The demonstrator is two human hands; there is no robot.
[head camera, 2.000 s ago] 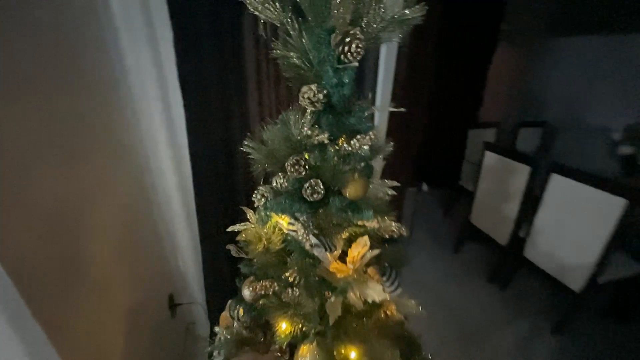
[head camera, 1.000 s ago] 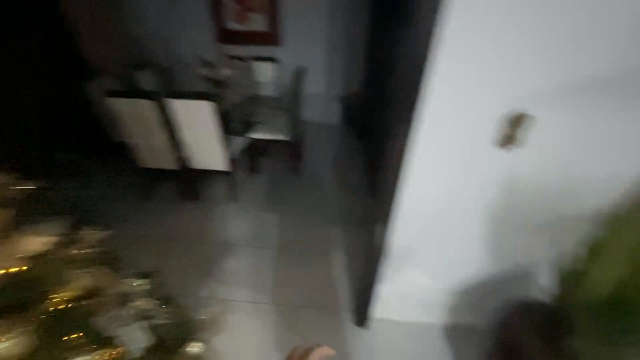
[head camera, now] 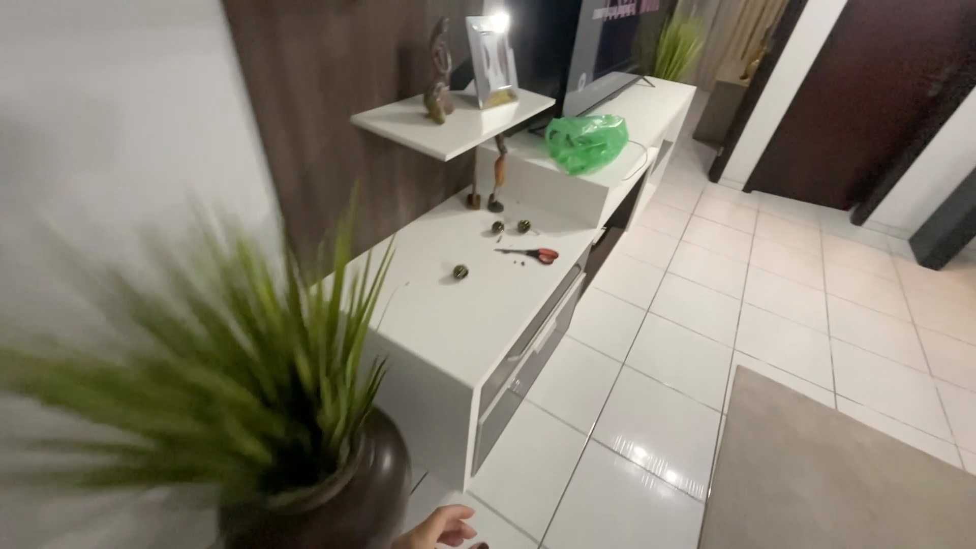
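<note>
My left hand [head camera: 438,528] shows at the bottom edge, partly cut off, with bent fingers spaced apart and nothing visible in them. It is nearest to a dark rounded pot [head camera: 381,465] that holds long green grass-like leaves [head camera: 305,366]. My right hand is out of view. Beyond the pot, scissors with red and black handles [head camera: 543,255] lie on a low white cabinet [head camera: 450,328]. Around them are small round dark-gold ornaments, one on the left [head camera: 460,271] and two farther back [head camera: 524,226]. A green plastic bag [head camera: 587,143] sits on the raised white section.
A white wall shelf [head camera: 450,126] juts over the cabinet, bearing a figurine [head camera: 438,72] and a silvery frame [head camera: 494,65]. Behind the bag stands a television [head camera: 610,46]. White floor tiles [head camera: 648,389] run along the drawers to a grey-brown rug [head camera: 831,473].
The view has swung away from the decorated tree and dining chairs to the white cabinet and potted plant. Part of a hand shows at the bottom edge one second ago and now.
</note>
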